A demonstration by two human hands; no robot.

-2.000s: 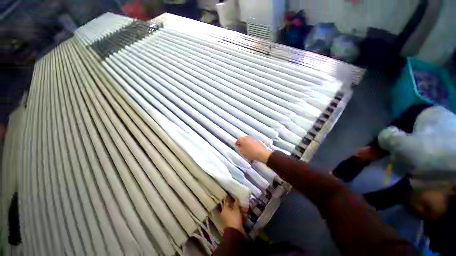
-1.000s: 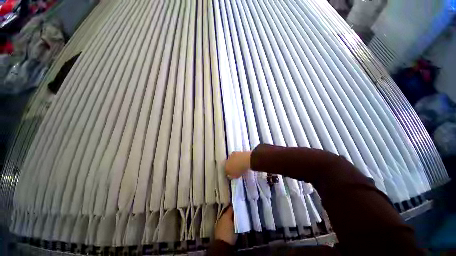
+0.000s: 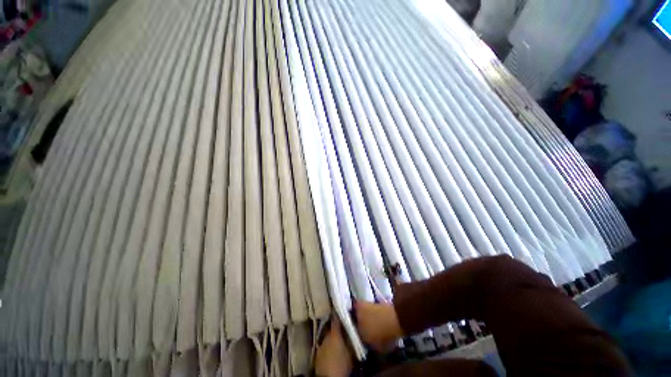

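The white fabric panel lies in long parallel ridges over the tubes on the right. The beige fabric panel lies ridged beside it on the left, with flared folds at its near end. My right hand is bare and low at the near end of the white panel, its fingers closed on the leftmost white edge, which is drawn into a narrow fold. My left hand is just left of it, against the same fold where white meets beige. Its fingertips are unclear and it is cut by the bottom edge.
The slotted rack end bar shows at the near right. Bare metal tubes run along the right side. Bagged goods stand beyond them. Loose cloth and a dark piece are at the far left.
The view has turned from the rack's corner to face its end. My right hand has moved down along the white edge, close beside my left hand. The white edge is now a narrow fold.
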